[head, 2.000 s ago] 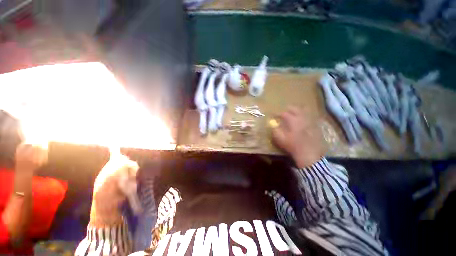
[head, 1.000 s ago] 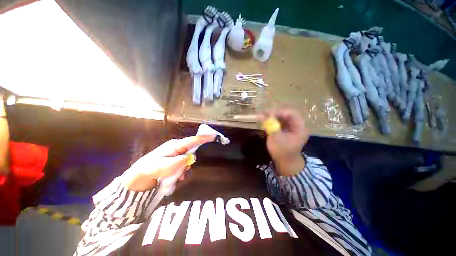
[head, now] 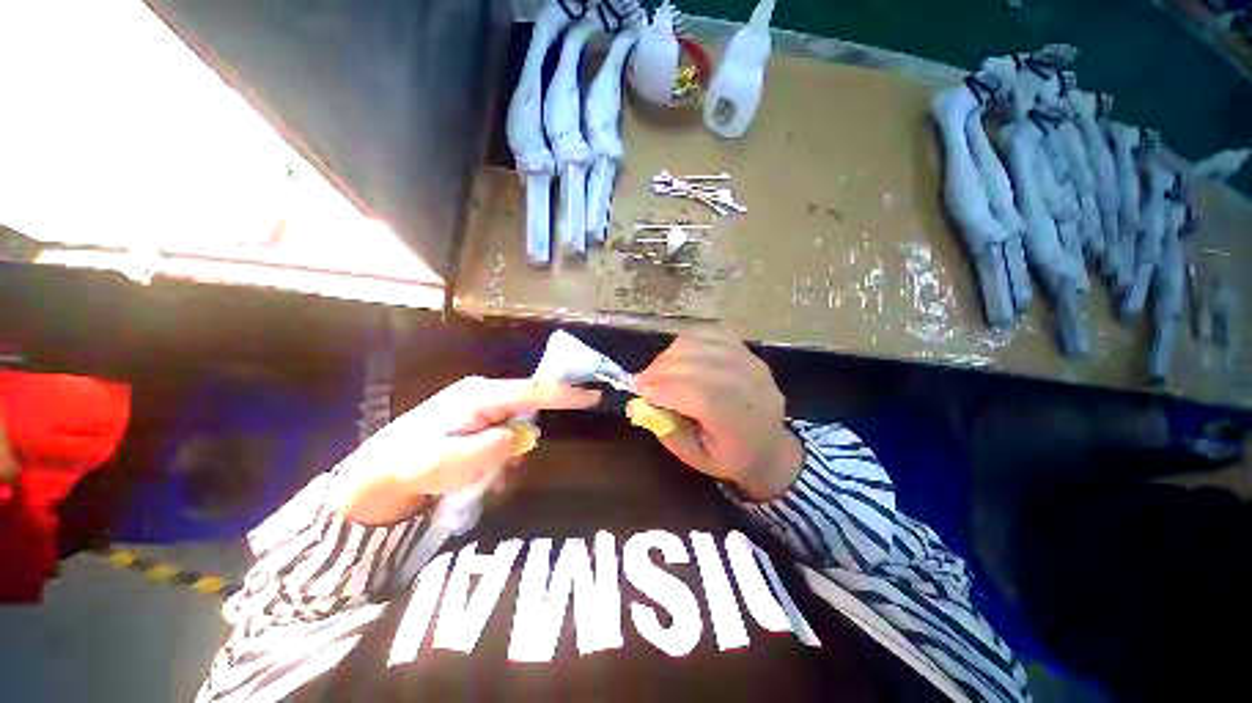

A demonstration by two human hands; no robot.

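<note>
My left hand [head: 446, 437] is closed around a white moulded part [head: 570, 360] over my lap; most of the part is hidden in the palm and its narrow end sticks out. My right hand [head: 714, 409], with a yellow fingertip cover, meets the part's dark-marked end. Its fingertips hide whatever they pinch, so I cannot tell if it holds a thin rod. On the bench, thin pale pins [head: 698, 192] lie above a small tan block [head: 663, 282] with more pins on it.
Three limb parts [head: 566, 137] lie at the bench's left, several more [head: 1057, 206] at the right. A white bottle [head: 742, 80] and a round bowl [head: 691, 72] are at the back. The glowing heating box [head: 179, 151] is at the left. A person's red garment [head: 69, 453] shows far left.
My left hand has come from the heating box to my lap with the white part. My right hand has left the bench, first with a thin pale rod, and moved left to the part.
</note>
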